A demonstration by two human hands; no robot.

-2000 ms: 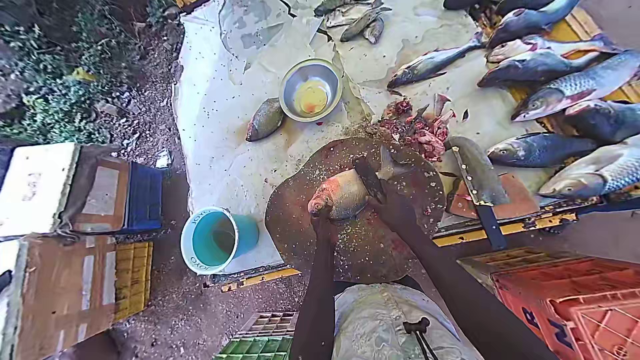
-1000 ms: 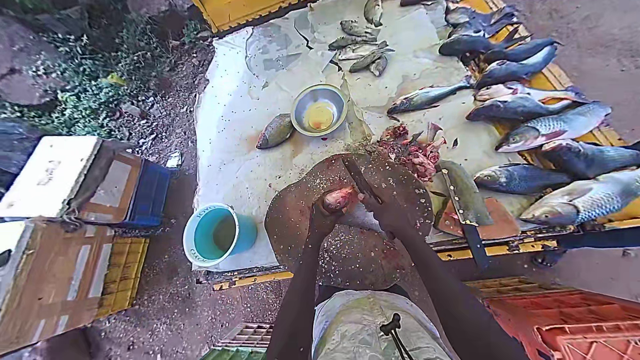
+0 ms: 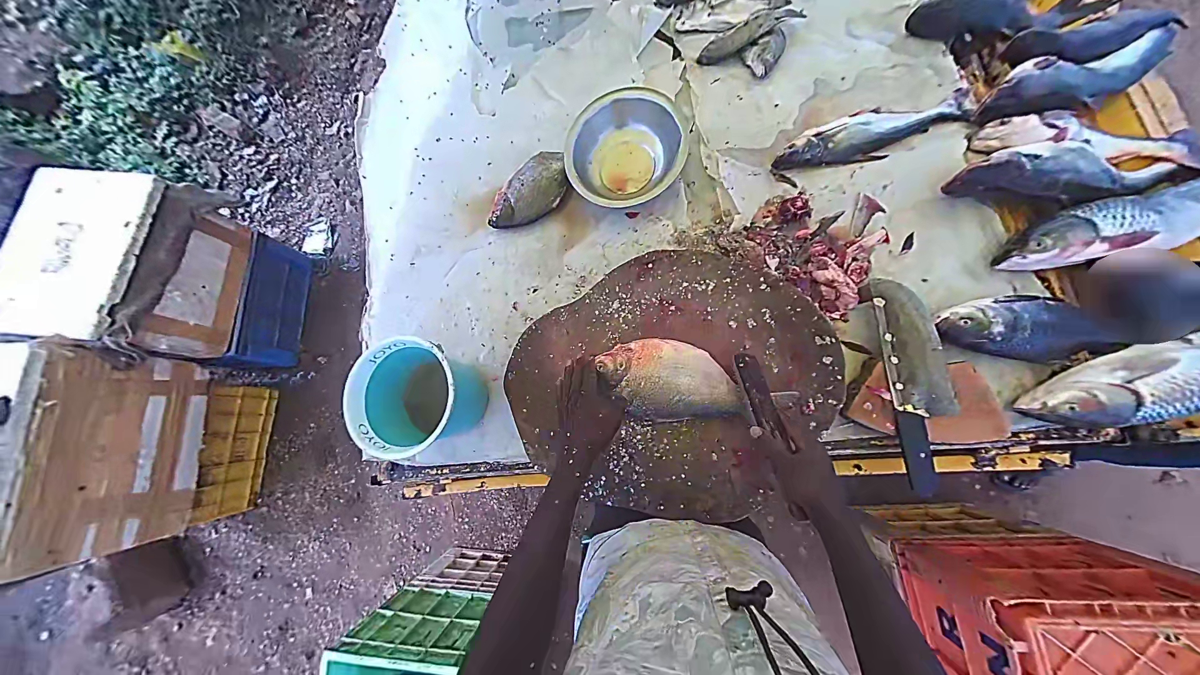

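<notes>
A pale fish (image 3: 680, 380) with a reddish head lies on its side on a round, brown cutting block (image 3: 675, 291) strewn with scales. My left hand (image 3: 589, 403) grips its head at the left end. In my right hand (image 3: 787, 450) is a dark, narrow scaling tool (image 3: 757, 389), its exact kind unclear, held over the tail end. Beyond the block are a metal bowl (image 3: 647, 105) with yellowish liquid and a darker whole fish (image 3: 531, 190). Fish offal (image 3: 830, 267) is heaped at the block's upper right edge.
A light blue bucket (image 3: 466, 394) of water stands left of the block. A large knife (image 3: 900, 394) lies to the right, its handle over the table edge. Several whole fish (image 3: 1059, 173) cover the right side. Crates (image 3: 1041, 581) and boxes (image 3: 103, 450) flank the table.
The fish, tilted up in my left hand one second ago, now lies flat across the block. My right hand with the tool has moved to its tail end.
</notes>
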